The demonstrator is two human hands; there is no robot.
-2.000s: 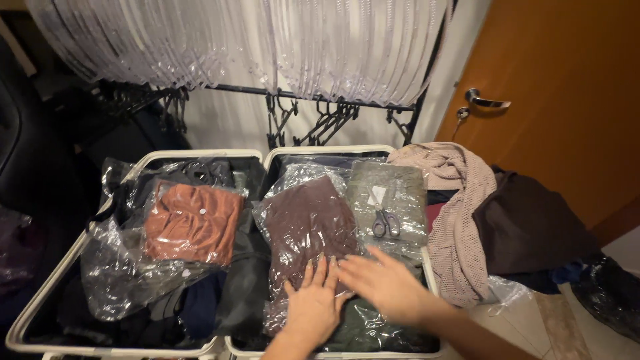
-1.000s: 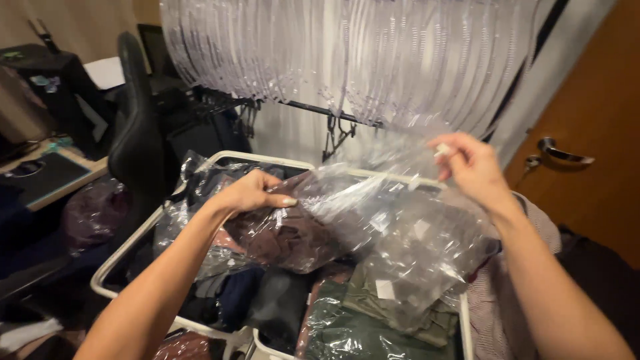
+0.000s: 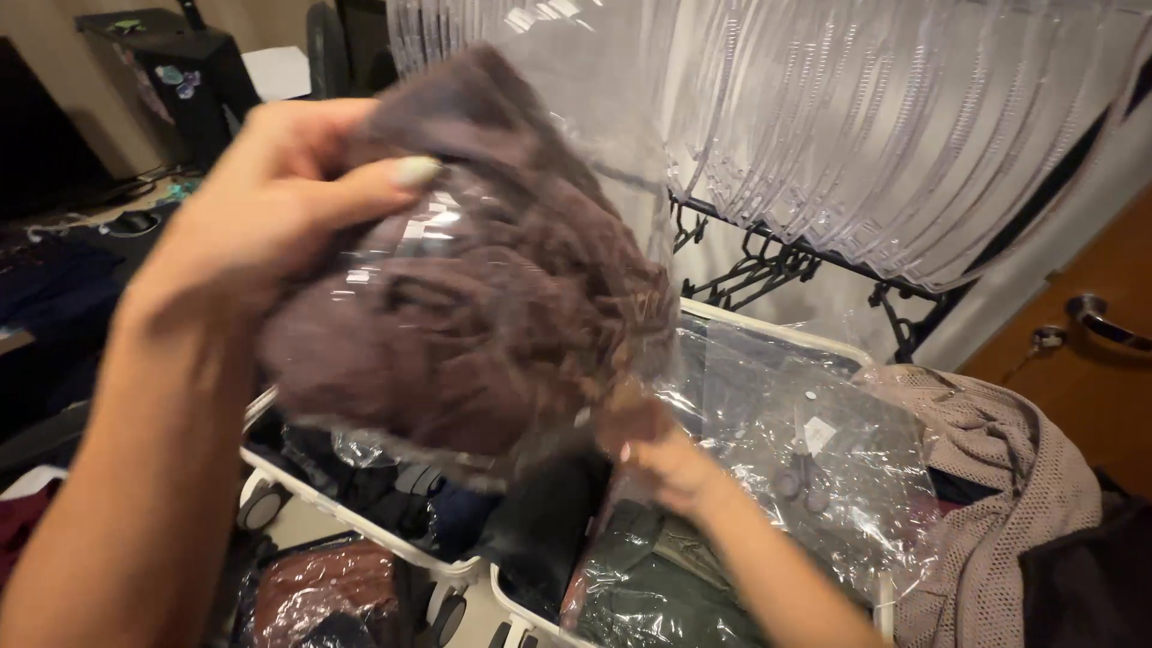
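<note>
My left hand grips the upper left of a folded dark mauve garment in a clear plastic bag, held up above an open suitcase. Its thumb presses on the front of the bundle. My right hand is at the bag's lower right edge, blurred; its fingertips are partly hidden by the plastic, so I cannot tell whether they grip it. To the right, scissors show beneath or through a clear plastic bag lying over the suitcase. Bagged dark green clothing lies below my right hand.
Clear plastic covers and black hangers hang on a rack behind. A beige knitted garment drapes at the suitcase's right, near a wooden door. A bagged rust-coloured garment lies at the bottom left.
The mauve garment, flat in the suitcase two seconds ago, is now lifted close to the camera in my left hand. My right hand has come down from its raised position of a second ago.
</note>
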